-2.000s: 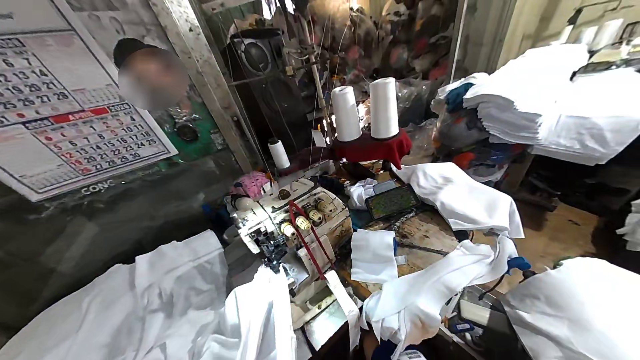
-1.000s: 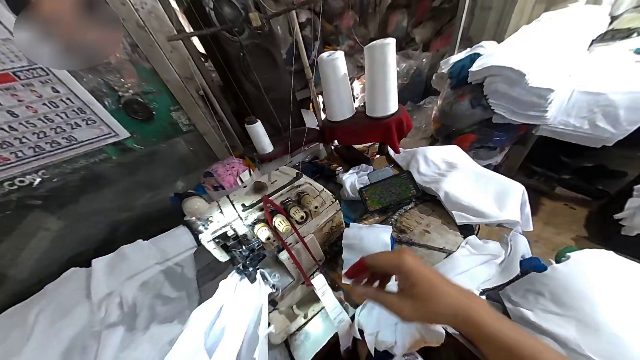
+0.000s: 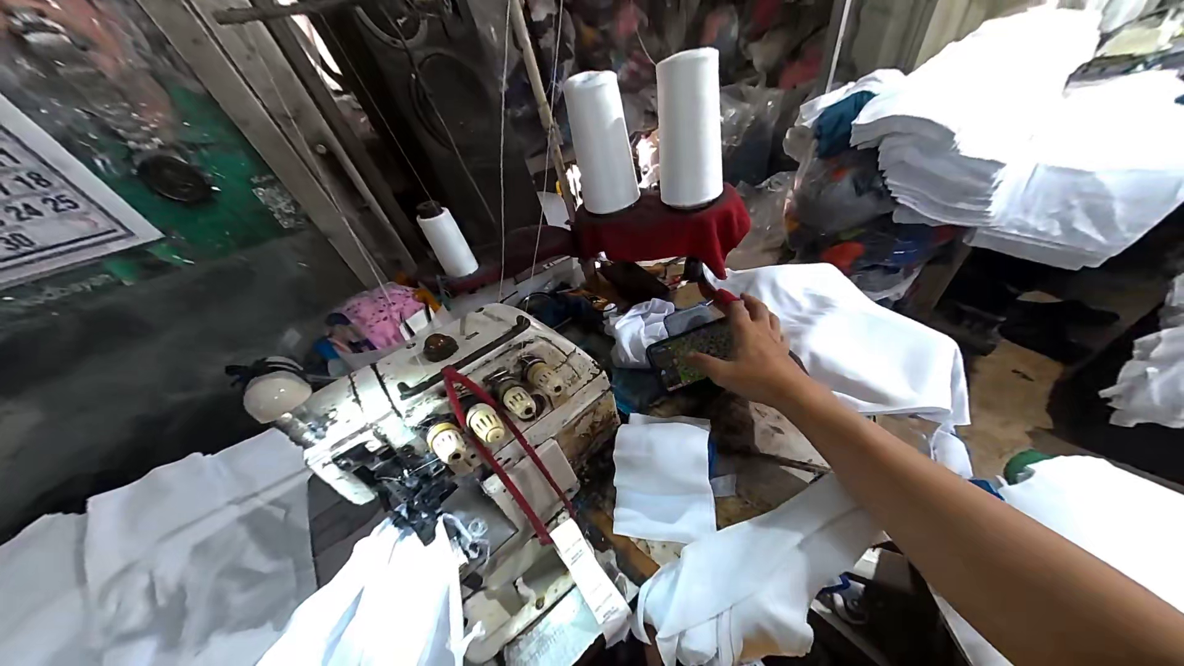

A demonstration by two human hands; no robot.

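My right hand (image 3: pixel 751 351) reaches in from the right, its thumb and fingers over a smartphone (image 3: pixel 683 357) with a lit screen; whether it grips the phone or only touches it, I cannot tell. Something red shows at a fingertip. The phone lies behind an overlock sewing machine (image 3: pixel 490 388) with a dark red cord looped over its tension dials. White fabric (image 3: pixel 379 592) hangs at the machine's needle area. A small white cloth piece (image 3: pixel 662 476) lies between machine and forearm. My left hand is out of view.
Two large white thread cones (image 3: pixel 690 129) stand on a red cloth behind the machine, a smaller cone (image 3: pixel 448 240) to their left. Stacked white fabric (image 3: pixel 1008 157) is at the upper right. More white cloth (image 3: pixel 832 333) lies beside my hand, and white panels (image 3: pixel 203 536) at the left.
My right hand, absent two seconds ago, came into view over the cloth right of the machine and has moved up to the phone. The view has come nearer to the machine.
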